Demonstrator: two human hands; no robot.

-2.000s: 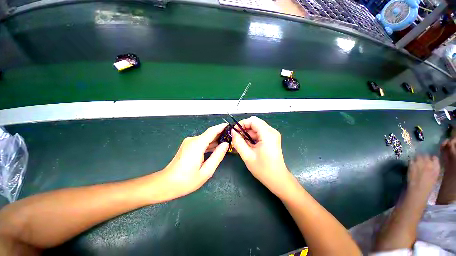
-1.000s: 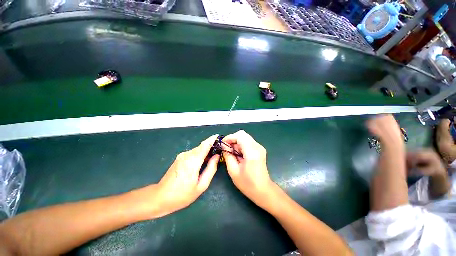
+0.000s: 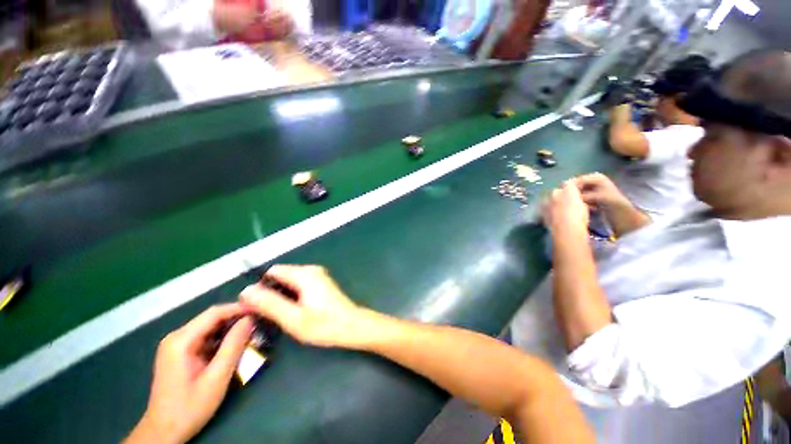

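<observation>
My left hand (image 3: pixel 195 364) holds a black device unit (image 3: pixel 258 338) at the lower left, above the dark green worktop. Its pale battery (image 3: pixel 250 365) with a yellow edge hangs below the fingers. My right hand (image 3: pixel 303 303) is at the unit's upper side, its fingers touching or nearly touching the left fingertips. A dark slim shape, which looks like the tweezers (image 3: pixel 279 286), shows in the right hand. The hands and motion blur hide most of the unit and the tweezer tips.
A white strip (image 3: pixel 347 213) separates the worktop from the green conveyor belt (image 3: pixel 173 227), which carries units (image 3: pixel 310 188). Small loose parts (image 3: pixel 512 189) lie near a neighbouring worker (image 3: pixel 676 286) at right. Blister trays (image 3: pixel 61 91) and a white sheet (image 3: pixel 217 71) are across the belt.
The view has swung to the right, so the hands appear lower left and the neighbours show more fully. The battery now shows below the left hand. The plastic bag is out of view.
</observation>
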